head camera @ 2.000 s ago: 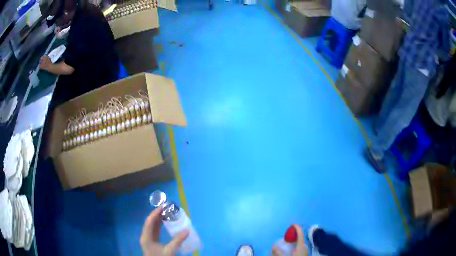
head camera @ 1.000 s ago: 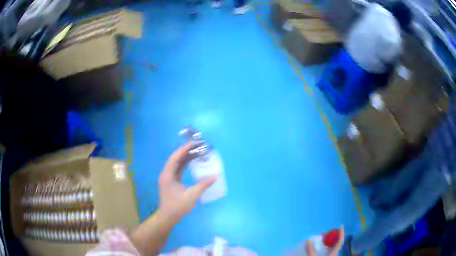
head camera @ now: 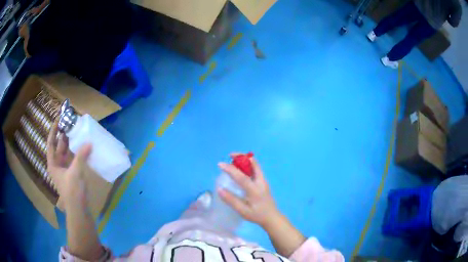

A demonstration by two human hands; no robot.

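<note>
My left hand (head camera: 69, 166) is at the left, its fingers round the top and side of a white square-sided solvent dispenser bottle (head camera: 100, 148). The bottle has a shiny silver pump top (head camera: 67, 116) and tilts to the upper left. My right hand (head camera: 251, 192) is at the lower middle and holds a translucent refill bottle (head camera: 223, 197) near its neck. Its red cap (head camera: 243, 164) shows between my thumb and fingers. Both bottles are held above the floor, well apart.
An open carton (head camera: 82, 94) with rows of cylindrical parts lies behind my left hand. A blue stool (head camera: 128, 77) and a person in dark clothes (head camera: 77, 36) are at the upper left. More cartons (head camera: 421, 138), a blue stool (head camera: 408, 212) and people are at the right. Blue floor (head camera: 287, 112) lies between.
The view has turned and moved along the aisle. My left hand with the dispenser bottle is now further left and higher in view. My right hand with the refill bottle has risen and moved inward.
</note>
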